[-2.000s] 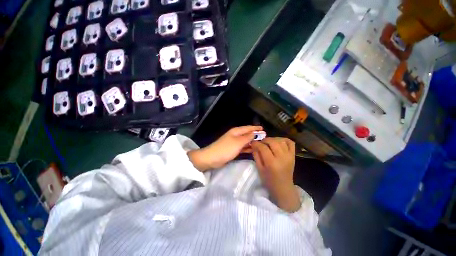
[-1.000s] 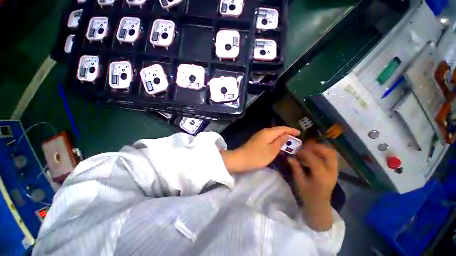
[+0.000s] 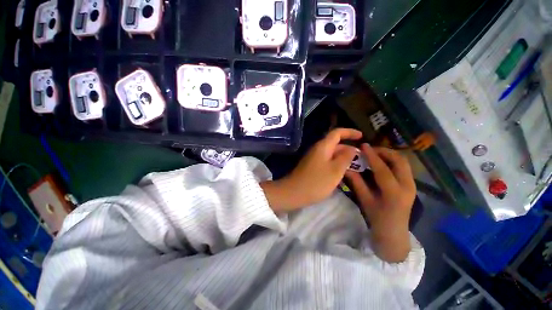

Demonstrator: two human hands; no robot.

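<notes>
A small white housing (image 3: 358, 162) is held between my two hands, low in front of my body and mostly covered by fingers. My left hand (image 3: 318, 172) grips it from the left. My right hand (image 3: 387, 191) has its fingers on it from the right. A black blister tray (image 3: 200, 142) lies at the upper left, its pockets holding several white housings, some with a dark central hole. One pocket in its upper row holds no housing.
The white press base (image 3: 448, 115) is at the right, with round start buttons (image 3: 479, 149), a red emergency stop button (image 3: 498, 186), a green item (image 3: 512, 59) and a blue pen (image 3: 520, 75). A blue crate (image 3: 484, 239) is at lower right. A reddish-edged block (image 3: 50, 204) is at left.
The view has moved closer to the tray, and the press now shows farther right. My right fingers, blurred and apart from the housing a second ago, are now closed in around it.
</notes>
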